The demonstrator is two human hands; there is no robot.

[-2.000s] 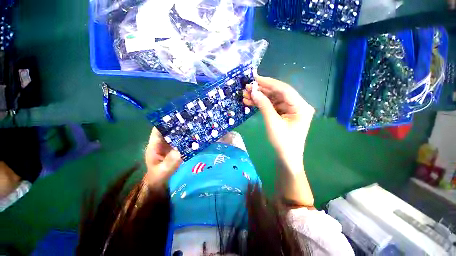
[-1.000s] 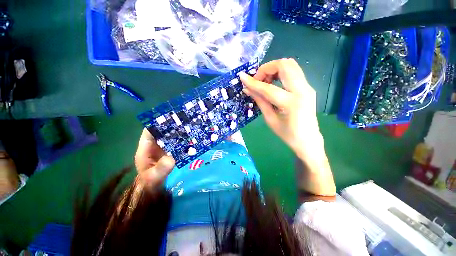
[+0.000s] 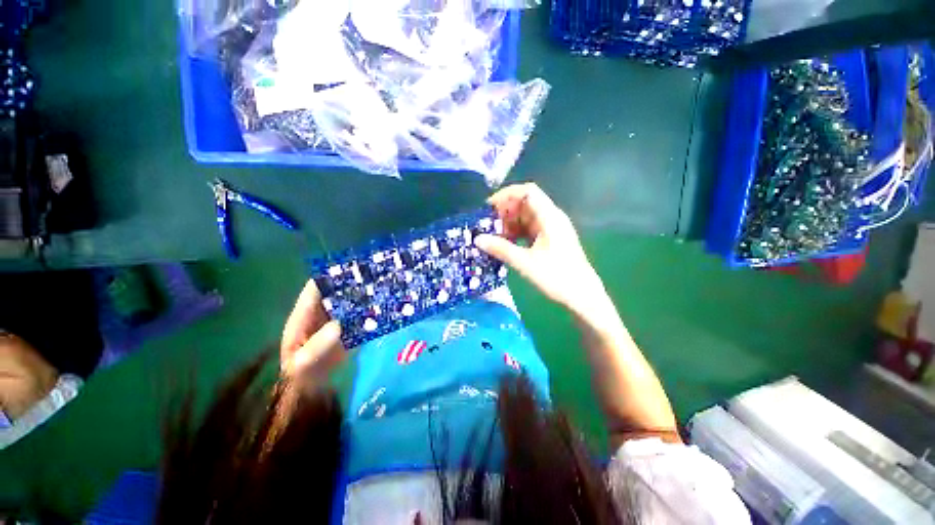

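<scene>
A blue PCB panel (image 3: 410, 277) is held in front of the apron, component side up, crowded with white, black and silver parts. My left hand (image 3: 310, 333) grips its left end, thumb on the near corner. My right hand (image 3: 533, 246) is at its upper right end, with thumb and fingers closed on the edge or on a part there; whether a loose part is between the fingertips cannot be told. Flush cutters (image 3: 246, 210) with blue handles lie open on the mat, left of the panel.
A blue bin (image 3: 220, 158) of clear plastic bags (image 3: 379, 82) stands beyond the panel. Blue boards (image 3: 656, 26) lie at the top. A blue tray (image 3: 740, 164) of greenish pieces stands right. White boxes (image 3: 820, 441) are lower right. Another person's arm (image 3: 26, 379) shows at left.
The panel has come down nearer the apron and lies more level. My right hand has moved down with it, still at its right end. My left hand still holds the left end.
</scene>
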